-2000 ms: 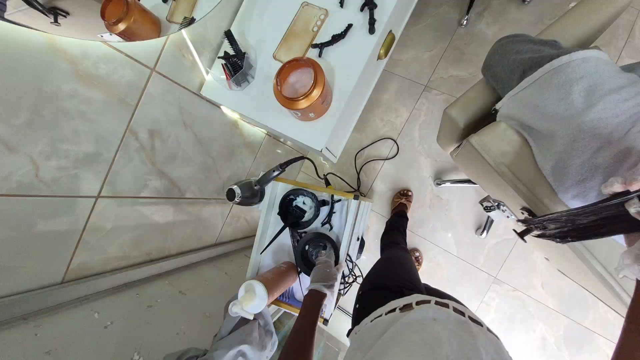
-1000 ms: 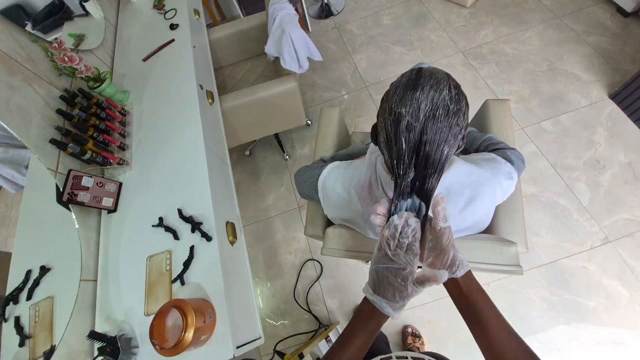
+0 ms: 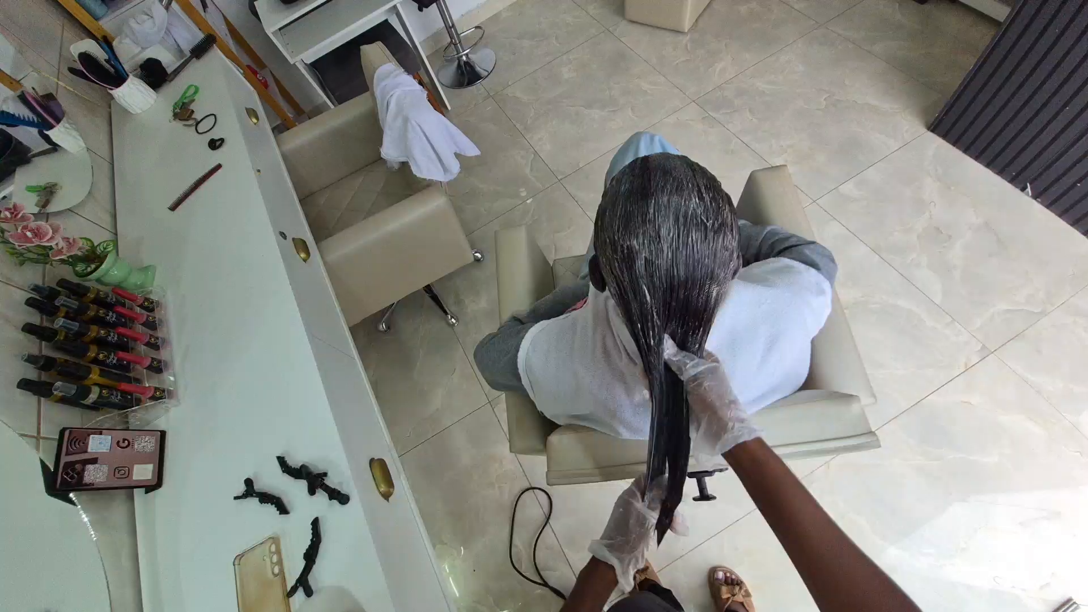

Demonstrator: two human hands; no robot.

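Note:
A seated person faces away, their long dark hair (image 3: 667,246) coated with a whitish product and hanging down over the chair back. A white towel (image 3: 586,370) covers their shoulders. My right hand (image 3: 710,399), in a clear plastic glove, holds the hair below the nape. Lower down, my left hand (image 3: 633,527), gloved the same way, closes around the hair near its ends. The strands run between both hands in a narrow length, parted in two near the lower part. Some fingers of each hand are hidden behind the hair.
The beige salon chair (image 3: 812,425) stands under the person. At left, a white counter (image 3: 229,340) bears black hair clips (image 3: 313,480), a phone (image 3: 262,574) and a rack of bottles (image 3: 93,348). A second chair (image 3: 391,246) adjoins it. A black cable (image 3: 512,544) lies on the floor.
My hands were together on the hair near the nape one second ago; now my left hand is farther down, near the ends. Two seconds ago the view showed a trolley with bowls.

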